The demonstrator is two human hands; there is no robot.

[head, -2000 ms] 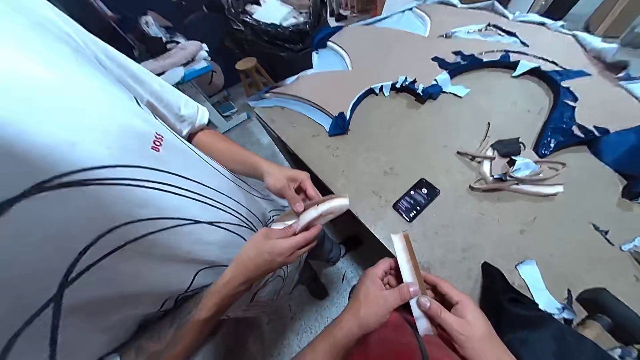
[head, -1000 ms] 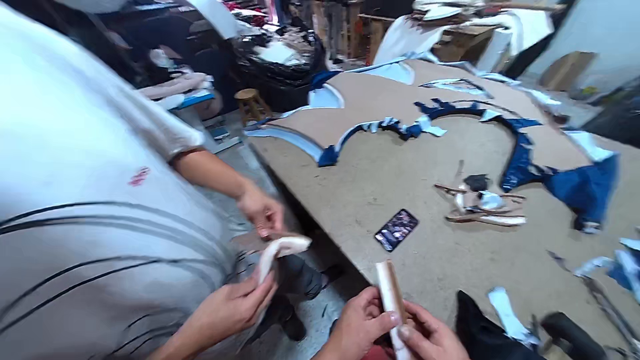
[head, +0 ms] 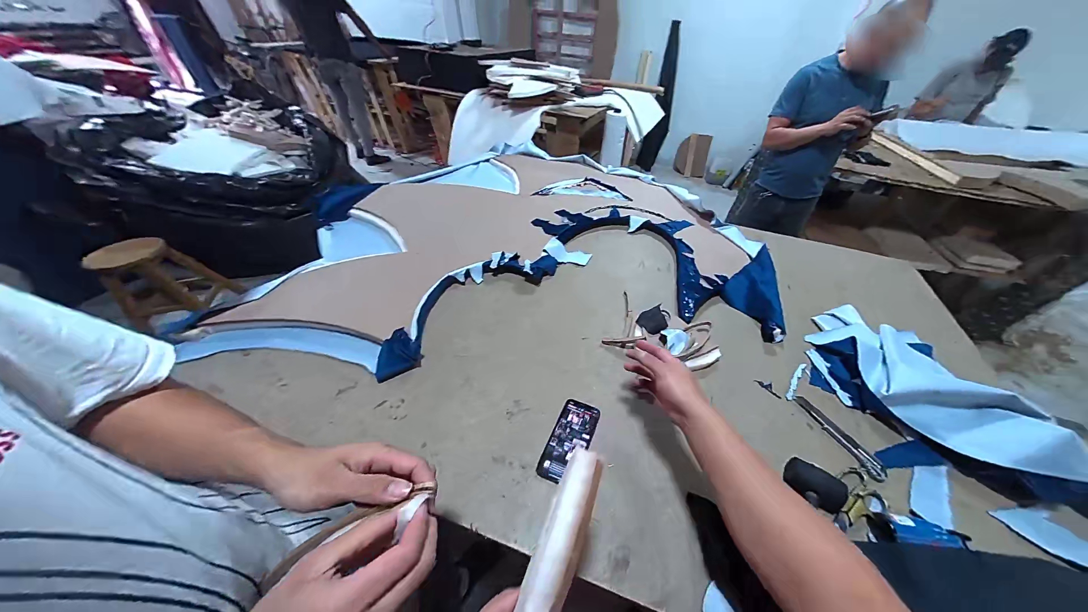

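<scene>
At the bottom edge my left hand [head: 503, 600], mostly cut off, holds a white foam strip with a tan backing [head: 561, 531]; its upper end overlaps the view of a phone [head: 569, 440] lying on the table. My right hand [head: 665, 382] reaches out over the table, fingers spread, at the near side of a small pile of strip and fabric scraps [head: 699, 357]; nothing shows in its grasp. Beyond lies a large curved tan panel [head: 476, 221] with blue fabric [head: 688, 272] along its cut-out edge. At left, a co-worker's hands [head: 374, 501] hold a similar thin strip.
Blue and light-blue fabric [head: 952, 399], a long metal tool [head: 837, 438], a black cylindrical object [head: 814, 483] and scissors [head: 858, 501] lie at right. A wooden stool [head: 140, 255] and a black plastic bag of scraps [head: 204, 183] stand left. Another person [head: 807, 127] stands behind the table.
My right hand has let go of the foam strip and moved forward to the scrap pile. My left hand keeps the strip. The view has tilted up and turned right.
</scene>
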